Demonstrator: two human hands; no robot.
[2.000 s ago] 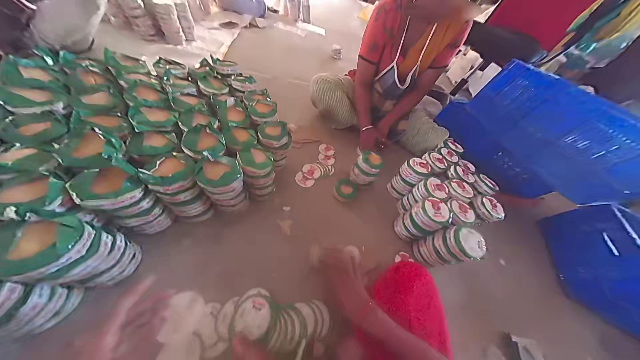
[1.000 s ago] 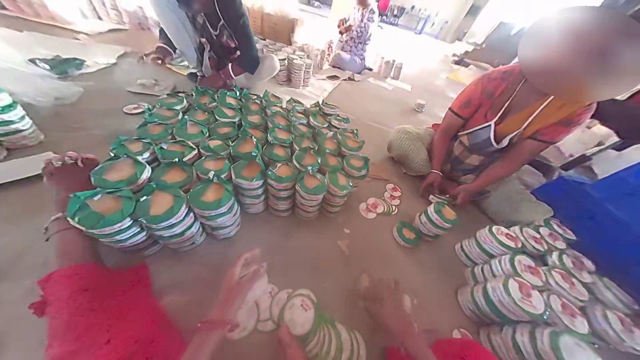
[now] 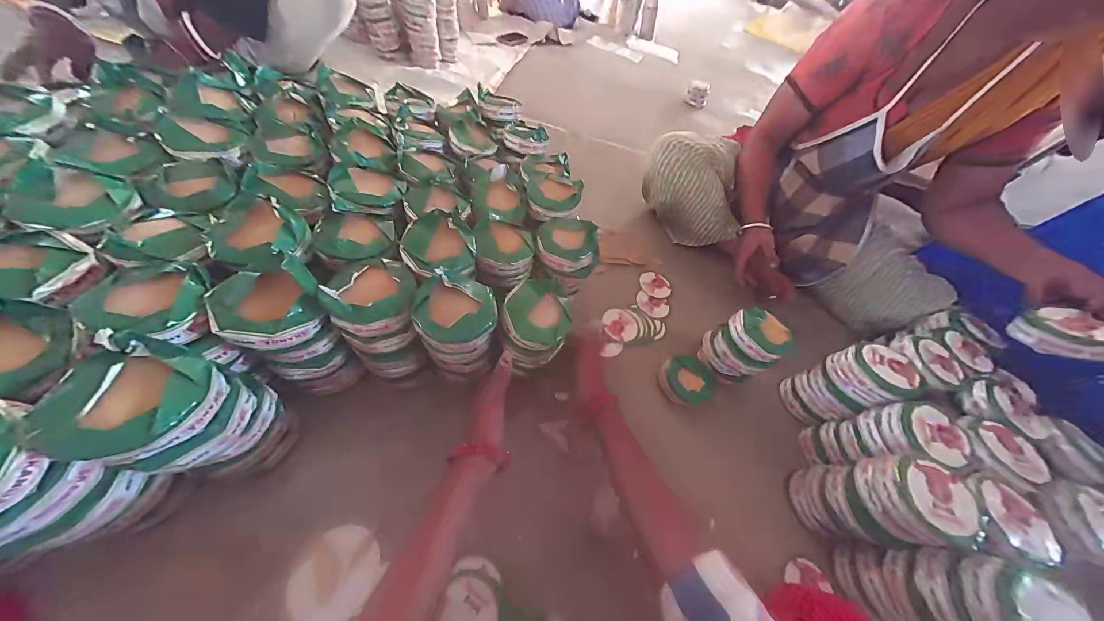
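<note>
Both my arms reach forward over the floor. My left hand (image 3: 503, 371) is at the base of a stack of round packets (image 3: 536, 321) with green wrapping and an open top showing tan, at the near right corner of the large group; its fingers are blurred. My right hand (image 3: 592, 366) is blurred just right of that stack, near several loose round labels (image 3: 623, 325). Whether either hand holds anything is unclear. Below my forearms lie a pale disc (image 3: 336, 573) and a few round labelled packets (image 3: 473, 591), partly cut off by the bottom edge.
A person (image 3: 828, 164) sits at the right, one hand by a packet stack (image 3: 746, 345), the other on a labelled stack (image 3: 1065, 328). Rows of labelled stacks (image 3: 888, 500) stand at the lower right, beside a blue crate (image 3: 1061, 250). Another person is partly visible at the upper left.
My hands have moved forward from the round packets near me to the edge of the green-wrapped group. The person at the right has moved one hand out to the labelled stacks. The view has shifted.
</note>
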